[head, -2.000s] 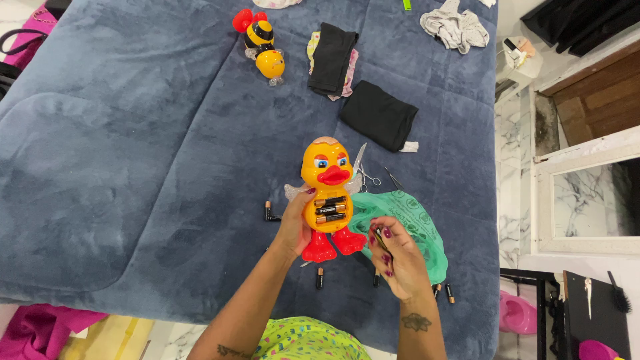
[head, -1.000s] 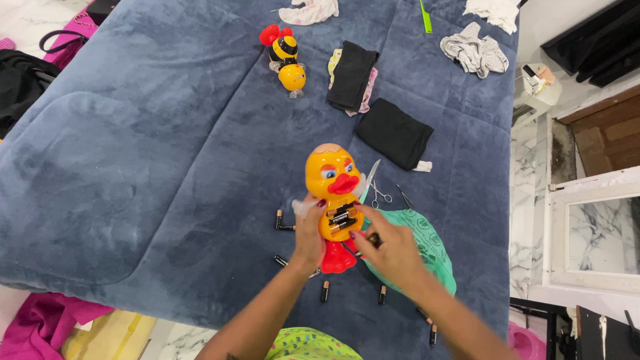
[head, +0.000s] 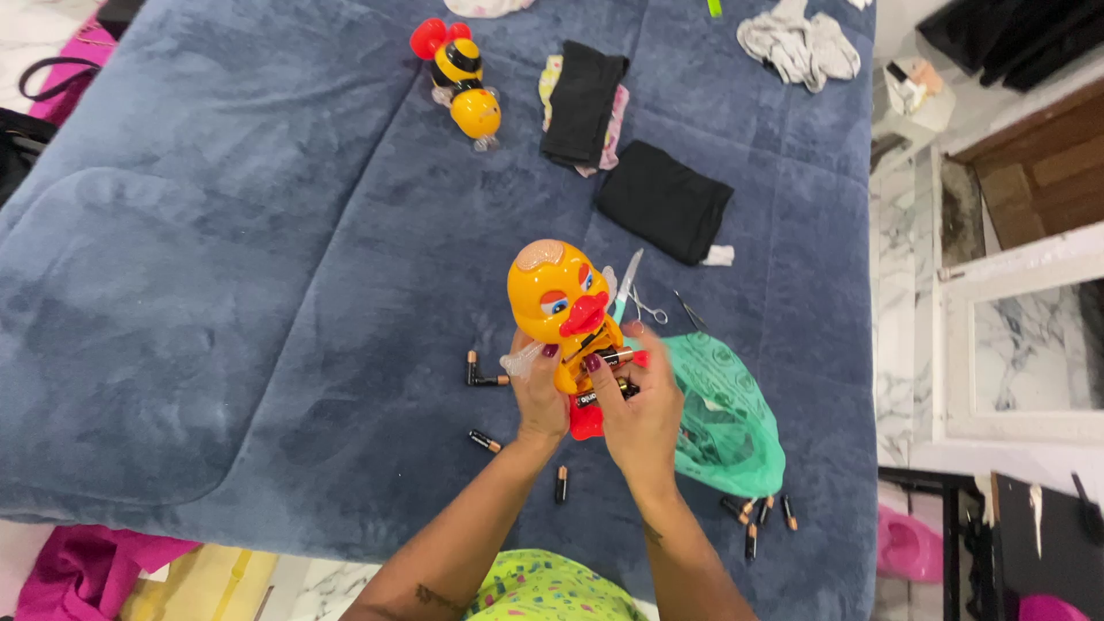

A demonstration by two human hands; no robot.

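Observation:
A yellow plastic duck toy [head: 552, 293] with a red beak and feet is held over the blue bedspread. My left hand [head: 542, 397] grips its body beside the clear wing. My right hand [head: 640, 397] has its fingers on batteries [head: 614, 357] at the open belly compartment; one battery sticks out at an angle, another lies lower between the fingers. Whether they are seated is partly hidden. Several loose AA batteries [head: 562, 485] lie on the bedspread around my forearms. Just behind the duck are scissors [head: 645, 307] and a knife [head: 630, 280].
A green plastic bag [head: 729, 423] lies right of my right hand, with tweezers [head: 689, 309] behind it. Folded black cloths [head: 664, 200], a bee toy [head: 466, 82] and a grey cloth [head: 798, 43] lie farther back. The bed's right edge [head: 873, 345] runs beyond the bag.
My right hand, apart from the duck two seconds ago, has moved left onto its belly. The duck has tilted, and batteries that lay in its compartment now stick out at an angle.

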